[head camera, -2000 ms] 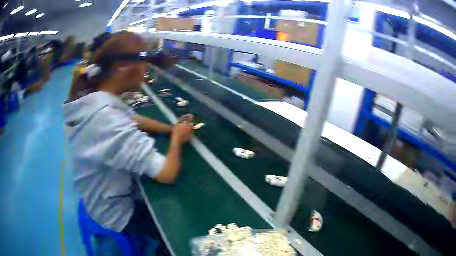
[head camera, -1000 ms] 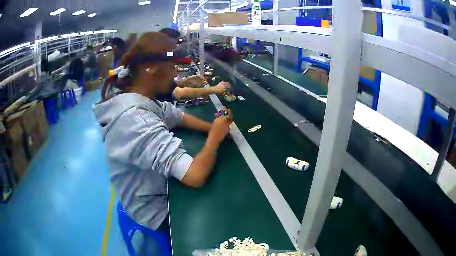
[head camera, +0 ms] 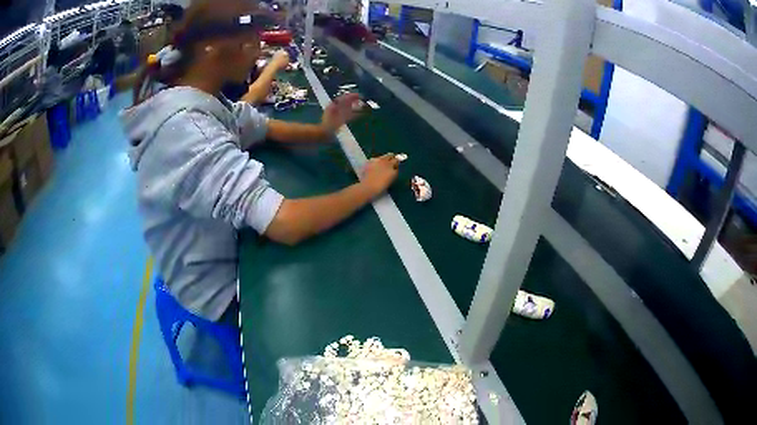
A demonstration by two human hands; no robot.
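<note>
Neither of my hands is in the picture. Nearest in front of me, a heap of small white plastic inserts (head camera: 407, 390) lies on and in a clear plastic bag (head camera: 286, 397) at the bottom of the view. The heap is cut off by the lower edge. On the green conveyor belt (head camera: 448, 274) lie spaced white housing shells. An open one with red inside (head camera: 421, 189) lies by the worker's hand, and another (head camera: 584, 408) is at the bottom right. Two with blue marks (head camera: 471, 228) lie between them, one partly behind the frame upright.
A seated person in a grey hoodie (head camera: 199, 183) reaches over the grey belt rail (head camera: 415, 266). A thick white frame upright (head camera: 531, 166) stands right of the heap. A blue stool (head camera: 195, 332), cartons (head camera: 23, 166) and another worker's arm (head camera: 267, 76) are farther left.
The view has tilted down, showing more of the heap and bag. The person's hands have moved apart, one reaching over the belt. The shells show at new places along the belt.
</note>
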